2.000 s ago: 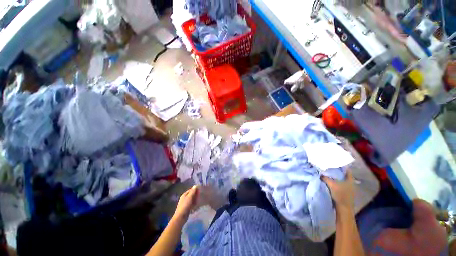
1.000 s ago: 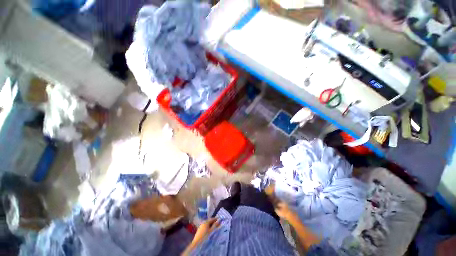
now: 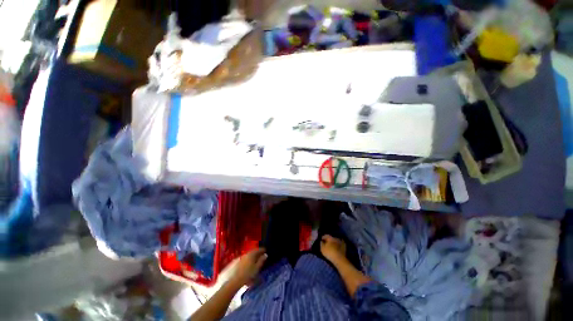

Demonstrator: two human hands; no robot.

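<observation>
My left hand (image 3: 250,262) is low at the centre, beside my lap and the red basket, blurred, with no cloth visible in it. My right hand (image 3: 332,247) is near my right thigh, fingers curled, just left of a light blue cloth heap (image 3: 414,263); whether it grips anything is unclear. The sewing machine (image 3: 377,125) stands on the white machine table (image 3: 213,164) in front of me. Scissors with one red and one green loop (image 3: 334,172) lie near the table's front edge. Small cut parts (image 3: 389,178) lie to their right.
A red plastic basket (image 3: 237,227) with blue cloth (image 3: 122,200) is under and left of the table. A pale accessory tray (image 3: 502,164) with a dark phone (image 3: 482,130) is at the right. A brown-and-white bundle (image 3: 220,59) lies at the back left.
The view has turned and come closer to the machine table, which is now straight ahead. My right hand has left the light blue cloth it touched earlier. The red stool is out of view.
</observation>
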